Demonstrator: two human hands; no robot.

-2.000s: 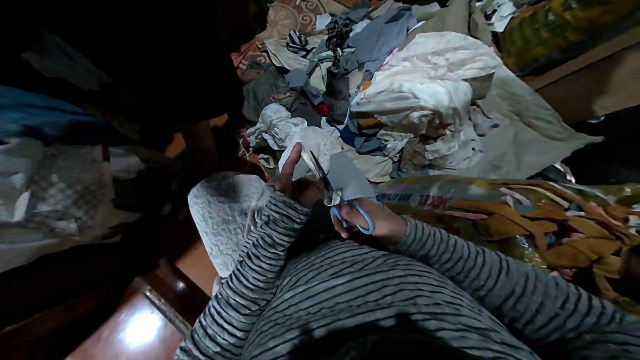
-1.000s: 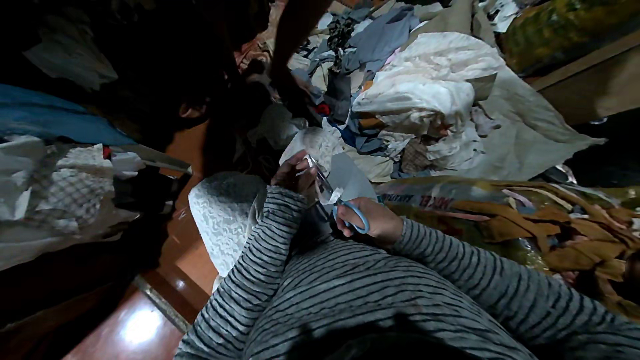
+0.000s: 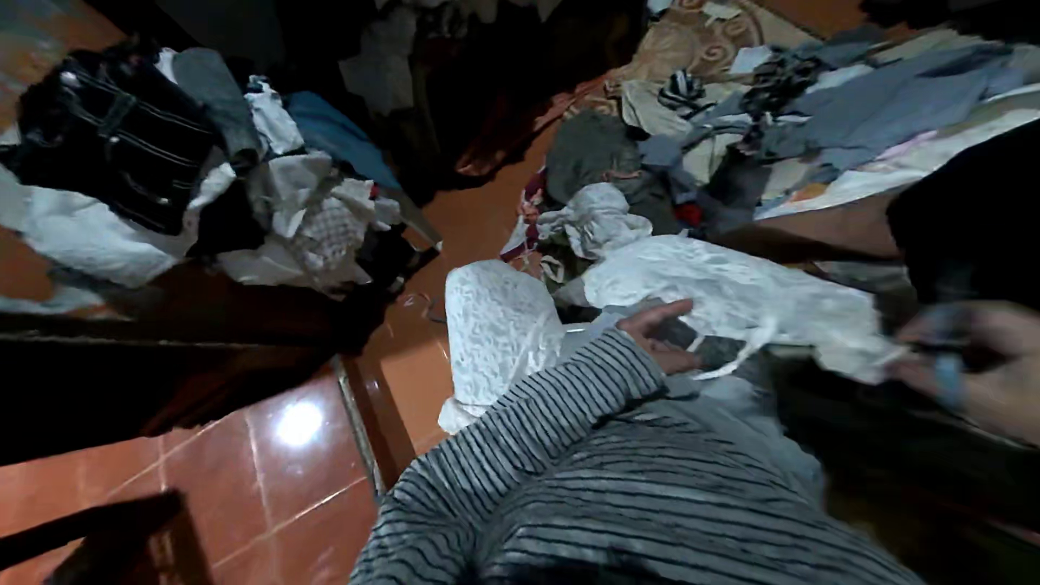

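Note:
White patterned cloth (image 3: 731,284), with a thin white strip hanging from it, stretches between my two hands. My left hand (image 3: 662,335), in a striped sleeve, is at the cloth's near edge by the strip, its fingers apart. At the right, blurred, my right hand (image 3: 971,357) holds scissors (image 3: 947,375) with light blue handles, of which only part shows. Its fingers also meet the narrow right end of the cloth. Whether the scissor blades are apart cannot be told. More white patterned cloth (image 3: 496,333) covers my leg to the left.
Another person's bare forearm (image 3: 812,227) with a dark sleeve reaches in from the right, just beyond the white cloth. Mixed garments and scraps (image 3: 877,97) lie heaped ahead. At the left are a black garment (image 3: 122,138) and pale cloths (image 3: 317,219). Red floor tiles (image 3: 309,487) show below.
My right hand has moved away to the right with the scissors, and the white cloth now spans between my hands. The other person's arm now comes from the right. The view has swung left.

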